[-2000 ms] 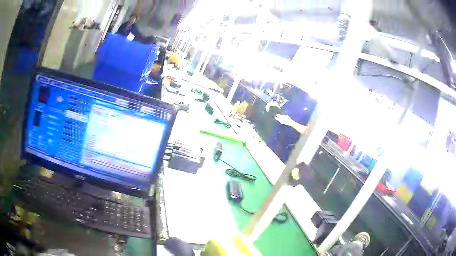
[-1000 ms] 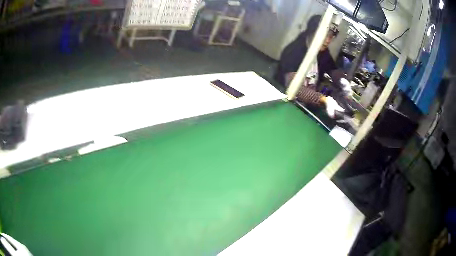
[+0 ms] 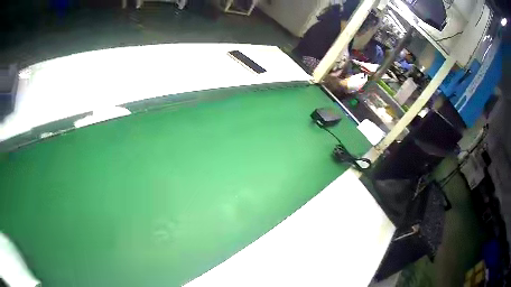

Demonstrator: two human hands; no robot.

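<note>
A black power adapter (image 3: 326, 116) lies on the green conveyor belt (image 3: 185, 185), near the belt's far right end. Its thin black cord (image 3: 350, 157) runs towards me and lies in a loose coil at the belt's right edge, beside the near white ledge. No hand is touching it. I cannot make out my left hand or my right hand. A blurred white shape is cut off at the lower left edge; I cannot tell what it is.
A dark flat strip (image 3: 247, 61) lies on the far white ledge (image 3: 168, 67). A cream post (image 3: 343, 42) stands at the belt's far end and another (image 3: 417, 120) at its right. People work beyond them, one with a white-gloved hand. Dark bins (image 3: 412, 218) stand at the right.
The view has swung from the monitor and keyboard to the belt's other stretch, then tilted slightly down. An adapter with its cord now shows on the belt, where one second ago none showed.
</note>
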